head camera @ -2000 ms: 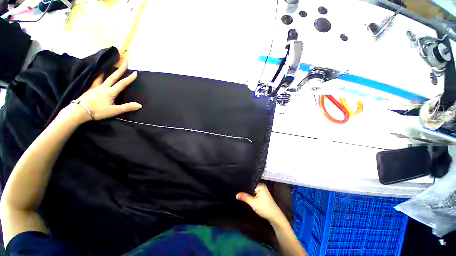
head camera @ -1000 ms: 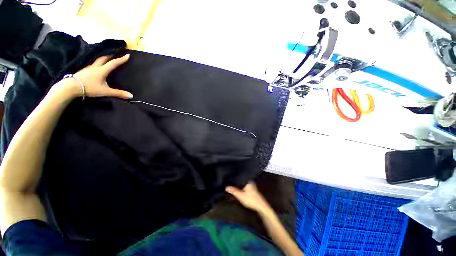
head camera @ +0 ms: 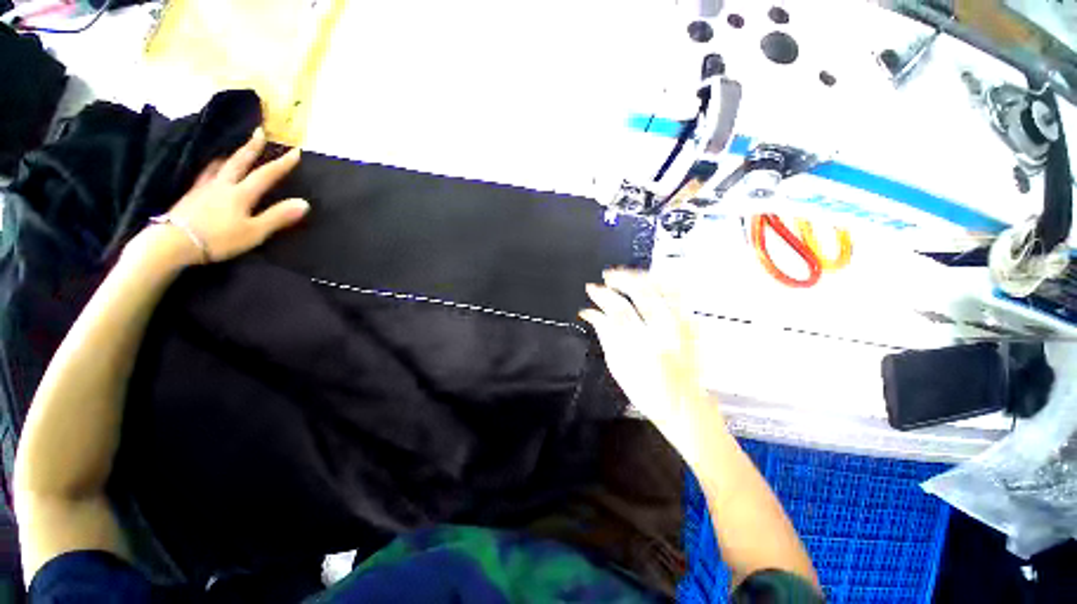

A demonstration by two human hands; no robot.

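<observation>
A large black garment (head camera: 437,242) lies flat over the white table, with its right end at the presser foot (head camera: 626,207) of the sewing machine (head camera: 827,189). A pale stitched line crosses the cloth. A speckled strip shows at its right edge beside the foot. My left hand (head camera: 236,212) lies spread on the cloth at the left, fingers apart. My right hand (head camera: 638,336) rests on the garment's right edge just below the foot, fingers slightly spread; whether it pinches cloth is unclear.
Red (head camera: 788,250) and yellow-orange (head camera: 830,245) loop handles lie right of the foot. A black smartphone (head camera: 945,385) sits at the table's right edge, near a clear plastic bag (head camera: 1016,490). A blue crate (head camera: 827,507) stands below. Yellow material (head camera: 242,59) lies at the upper left.
My right hand has moved up from the garment's lower right corner to its right edge near the foot. My left hand stays on the cloth. The camera view has shifted slightly.
</observation>
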